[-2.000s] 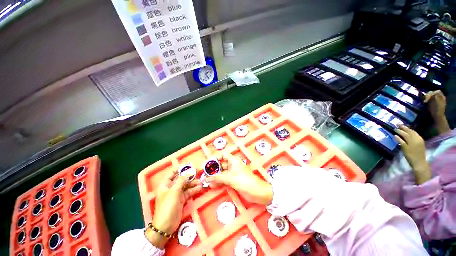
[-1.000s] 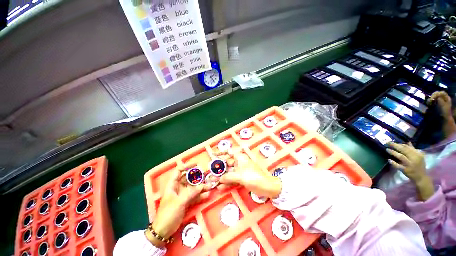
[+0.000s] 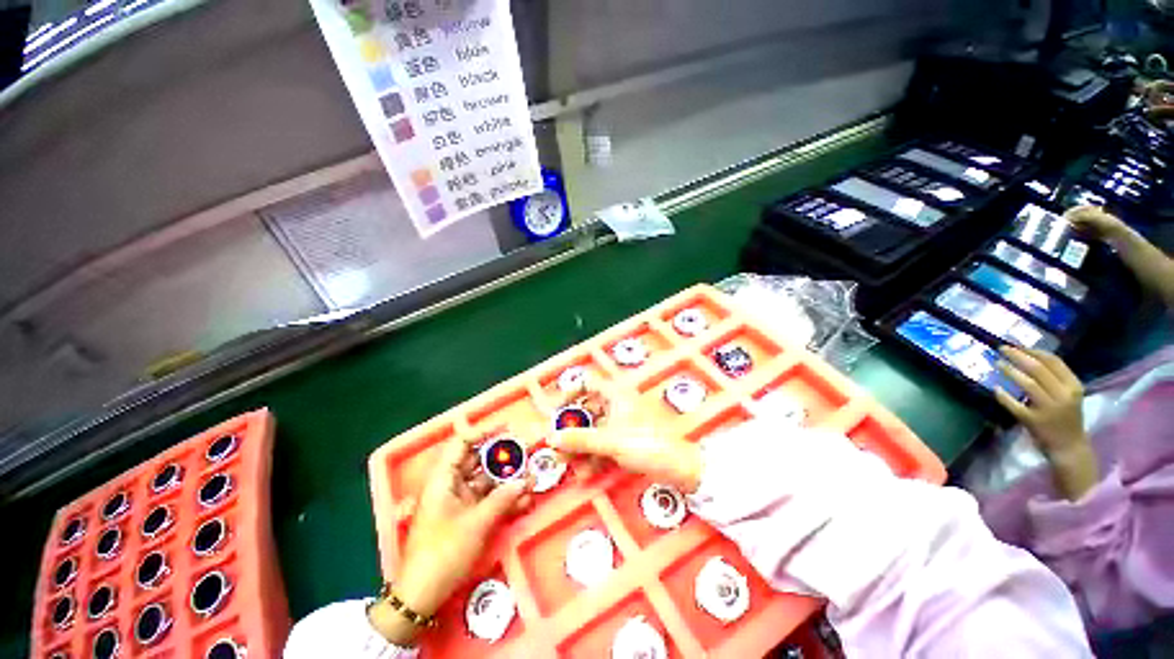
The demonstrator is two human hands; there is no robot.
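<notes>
My left hand (image 3: 451, 521) holds a watch head (image 3: 503, 458) by its silver rim, its dark face up with a red-orange glow. My right hand (image 3: 618, 444) holds another lit watch head (image 3: 572, 418), tilted and partly covered by the fingers. Both hands are above the coral-orange large-pocket tray (image 3: 524, 586). A white back-up watch head (image 3: 546, 471) shows just below and between the two held ones. More white discs, such as one at the tray's front (image 3: 590, 556), lie in the pockets.
A small-pocket orange tray (image 3: 180, 618) of dark round faces is at left. A crumpled clear bag (image 3: 837, 309) touches the working tray's far right corner. Black trays (image 3: 888, 328) with rectangular screens stand at right, with another person's hands (image 3: 1049, 399) there. A colour chart (image 3: 431, 116) hangs ahead.
The two held watch heads have moved apart; the right one is tilted and more covered. Their faces changed from purplish-red to a red-orange glow. The neighbour's far hand has moved onto a screen.
</notes>
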